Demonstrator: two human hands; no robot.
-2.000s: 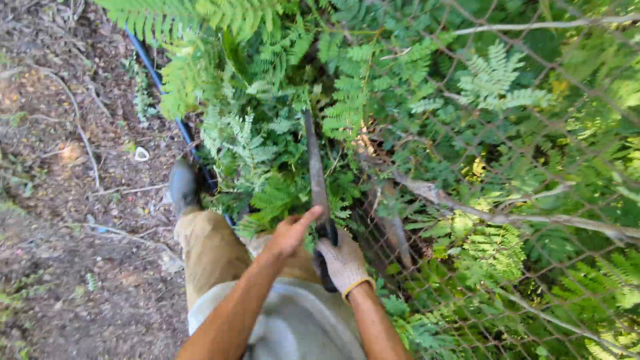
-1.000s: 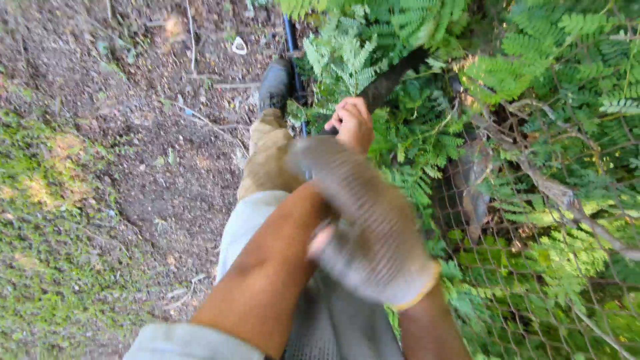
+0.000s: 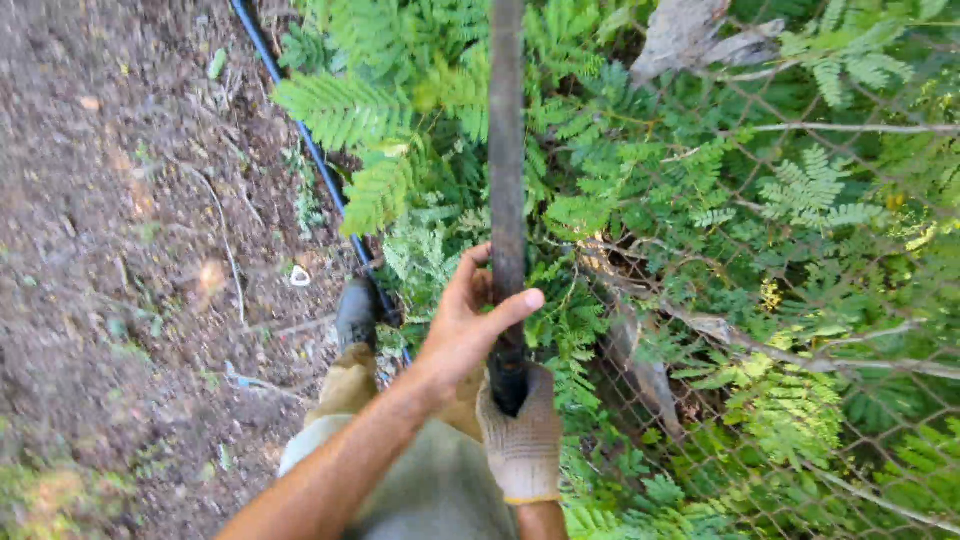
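Observation:
A machete [image 3: 507,165] with a long, dark, worn blade points away from me, up to the top edge of the view. My right hand [image 3: 521,435], in a knitted work glove with a yellow cuff edge, is closed around its black handle. My bare left hand [image 3: 480,315] is at the lower part of the blade, just beyond the handle, with the thumb across the blade and the fingertips by its left edge. Whether those fingers grip it is not certain. Green ferny foliage [image 3: 427,187] lies below the blade.
A rusty chain-link fence [image 3: 750,465] with leaves and bare branches [image 3: 750,345] through it runs along the right. A blue-black pipe [image 3: 315,154] lies on the ground beside my dark boot [image 3: 357,313]. Leaf litter and thin twigs [image 3: 221,217] cover the soil at left.
A second ago my gloved hand was blurred over my left forearm, away from the handle, while my left hand was by the handle. Now the glove holds the handle and the blade points up the view.

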